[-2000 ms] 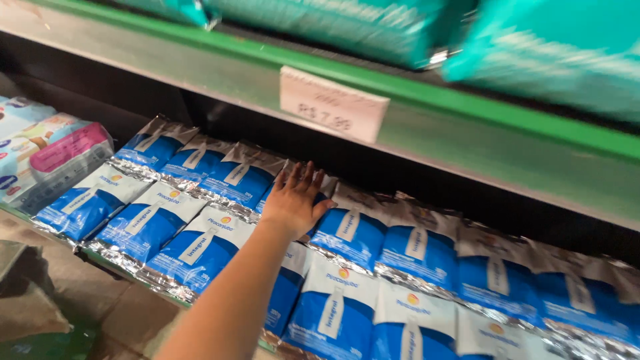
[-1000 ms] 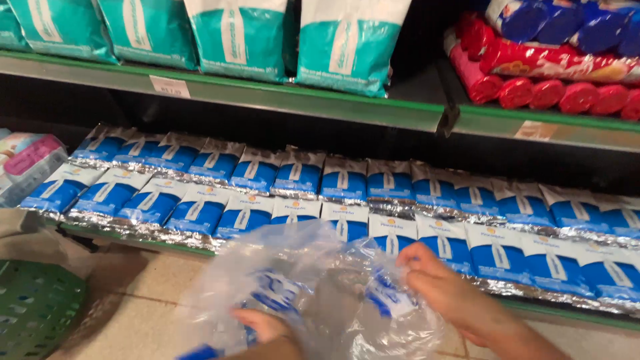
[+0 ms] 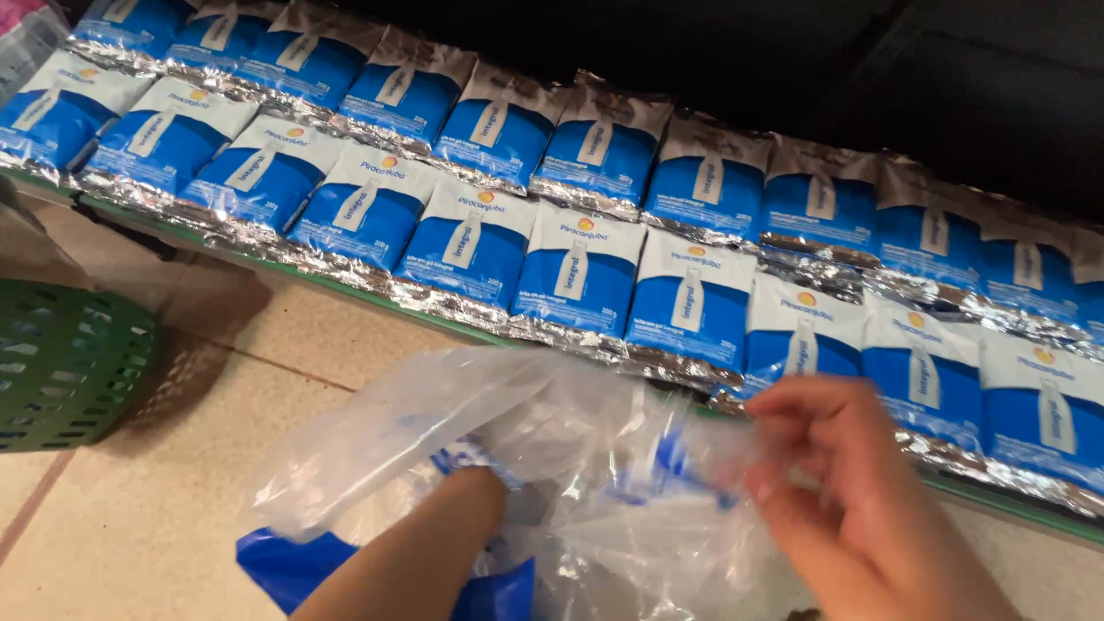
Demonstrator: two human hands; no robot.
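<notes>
A large clear plastic bag with blue print (image 3: 595, 517) is spread between my hands below the shelf edge. My right hand (image 3: 828, 483), slightly blurred, pinches the bag's right rim between thumb and fingers. My left forearm reaches into the bag's mouth; my left hand (image 3: 483, 504) is hidden inside behind the plastic, so its hold is not visible. Just beyond the bag, two rows of blue and white Piracanjuba powdered milk packets (image 3: 573, 280) with silver foil edges lie on the bottom shelf.
A green perforated plastic basket (image 3: 69, 366) stands on the tiled floor (image 3: 224, 423) at the left. The green shelf edge (image 3: 431, 321) runs diagonally between packets and floor. A package with pink on it (image 3: 26, 34) is at the upper left.
Two seconds ago a hand lay on the back row of packets; the bag was not in view. A second ago both hands held the bag; now my left hand is inside it. The view has moved closer.
</notes>
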